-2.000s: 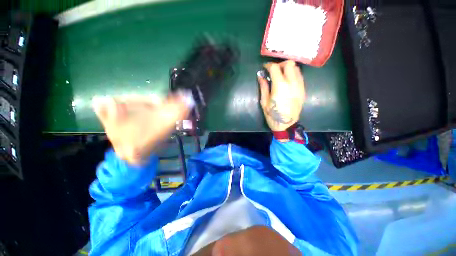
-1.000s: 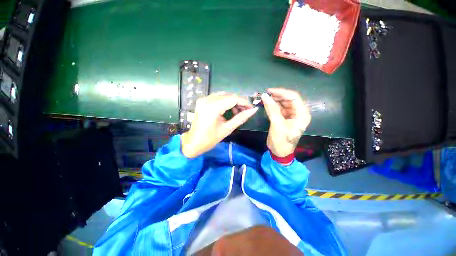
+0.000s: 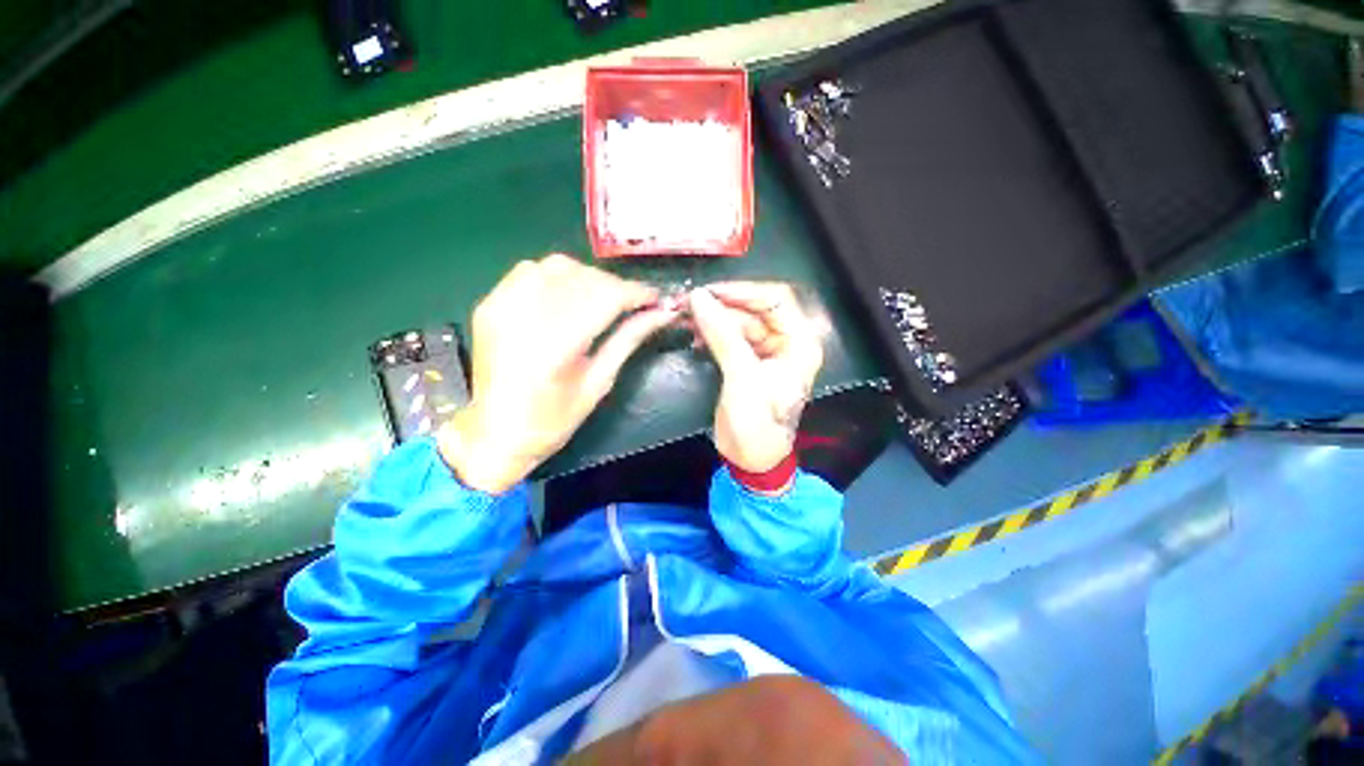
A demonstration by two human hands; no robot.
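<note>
My left hand [image 3: 557,356] and my right hand [image 3: 766,359] meet fingertip to fingertip over the green bench. Between them they pinch a small dark and silver module [image 3: 681,299], mostly hidden by the fingers. A black phone housing [image 3: 421,380] with white and yellow spots lies on the bench left of my left hand; its lower end is hidden behind my wrist and sleeve. A red bin [image 3: 669,249] full of white pieces [image 3: 672,180] stands just beyond my hands.
A wide black parts tray [image 3: 987,210] lies at the right, with small parts clustered along its near edge. A speckled lower tray [image 3: 965,430] sits below the bench edge. A pale rail [image 3: 299,177] runs behind; dark units [image 3: 367,48] lie on the green surface beyond. Another person's blue sleeve shows at far right.
The view has swung right, so the housing, bin and tray appear shifted left. The left compartment tray has left view. My hands, apart two seconds ago, still pinch the small module as one second ago.
</note>
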